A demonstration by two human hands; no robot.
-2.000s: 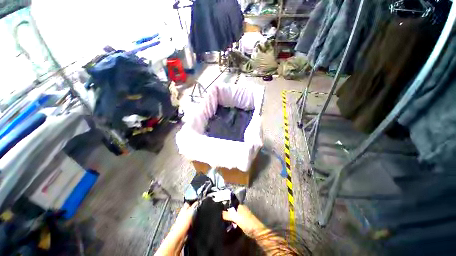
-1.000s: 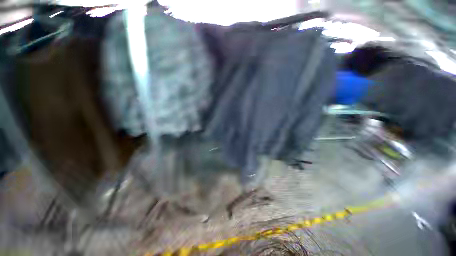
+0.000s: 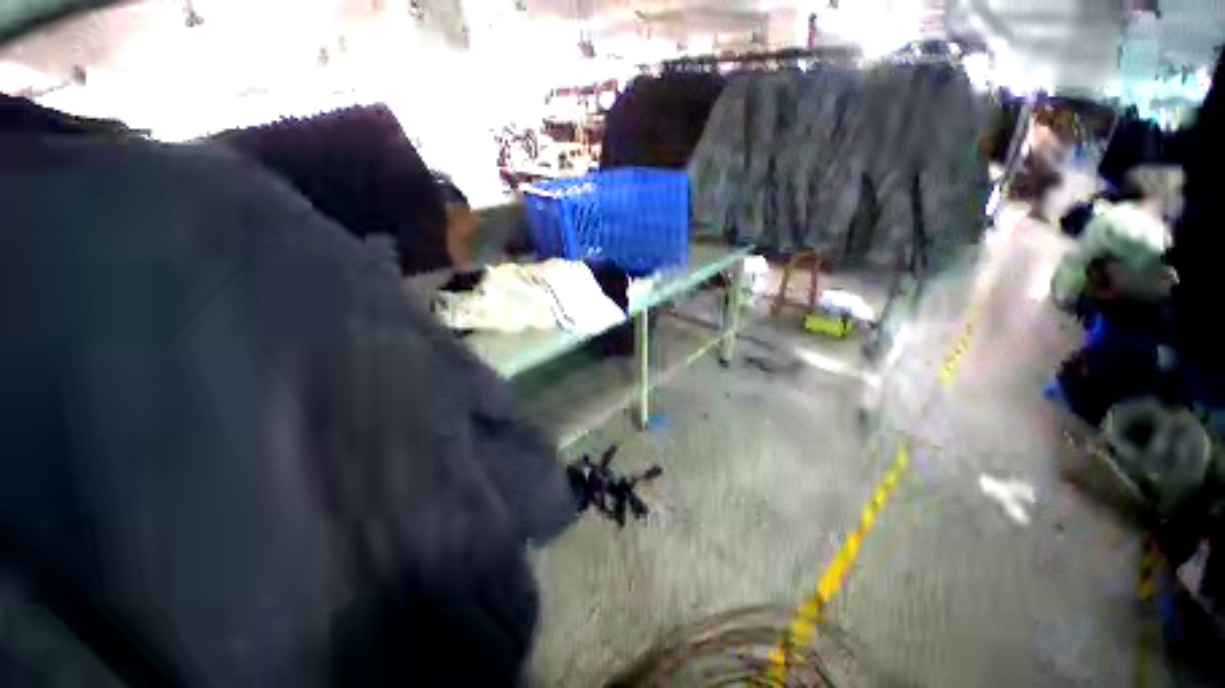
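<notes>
Neither of my hands is in the picture. A large dark grey garment [image 3: 255, 403] hangs close in front and fills the left side, blurred. Beyond it stands a pale work table with a green edge [image 3: 685, 280] and metal legs. A blue plastic basket [image 3: 625, 218] stands on the table. A cream cloth heap [image 3: 527, 297] lies on the table in front of the basket, with dark cloth beside it.
A rack of grey hanging garments [image 3: 840, 168] stands behind the table. Yellow aisle tape [image 3: 860, 531] runs along the grey floor. A white scrap [image 3: 1008, 496] lies right of it. Piled items [image 3: 1142, 323] line the right edge. A yellow-green object [image 3: 829, 324] sits under the rack.
The view has swung right, away from the lined carton and past the hanging garments. Both hands, on dark cloth two seconds ago, are out of the picture. The table and blue basket now show clearly.
</notes>
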